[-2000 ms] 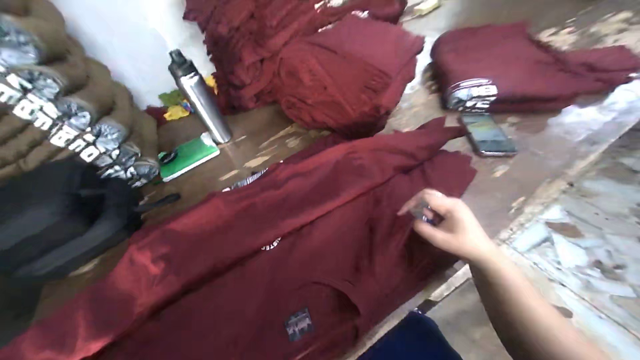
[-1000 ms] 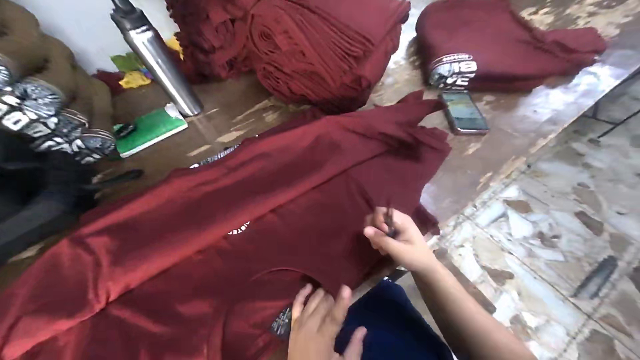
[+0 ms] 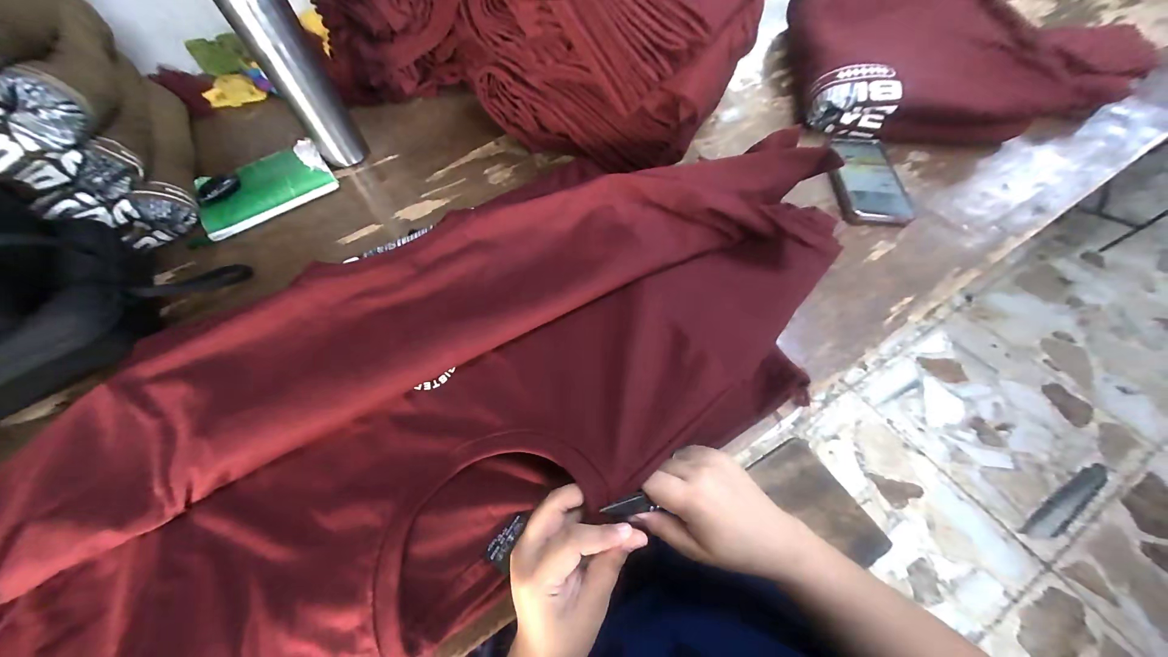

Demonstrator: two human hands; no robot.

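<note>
A maroon shirt [image 3: 511, 319] lies spread over the table, its round neck opening toward me. My left hand [image 3: 570, 566] pinches the fabric at the neckline edge between thumb and fingertips, beside the dark neck label [image 3: 505, 540]. In my right hand [image 3: 712, 506] is a small dark metal tool, perhaps thread snips [image 3: 630, 505], its tip pointing left at the neckline close to my left fingertips. Whether the blades touch the cloth I cannot tell. Part of a round white print shows on the shirt's chest.
Behind the shirt are a maroon garment pile [image 3: 593, 73], a steel bottle [image 3: 297, 78] and a green notebook [image 3: 269, 193]. A phone [image 3: 871, 182] lies by a folded maroon garment [image 3: 949, 73]. Brown garments [image 3: 100, 119] and a black bag [image 3: 64, 301] stand left. The table edge [image 3: 967, 292] borders tiled floor.
My left hand came into view and has moved onto the neckline. My right hand, holding the small tool, has moved down from the shirt's upper part to beside it.
</note>
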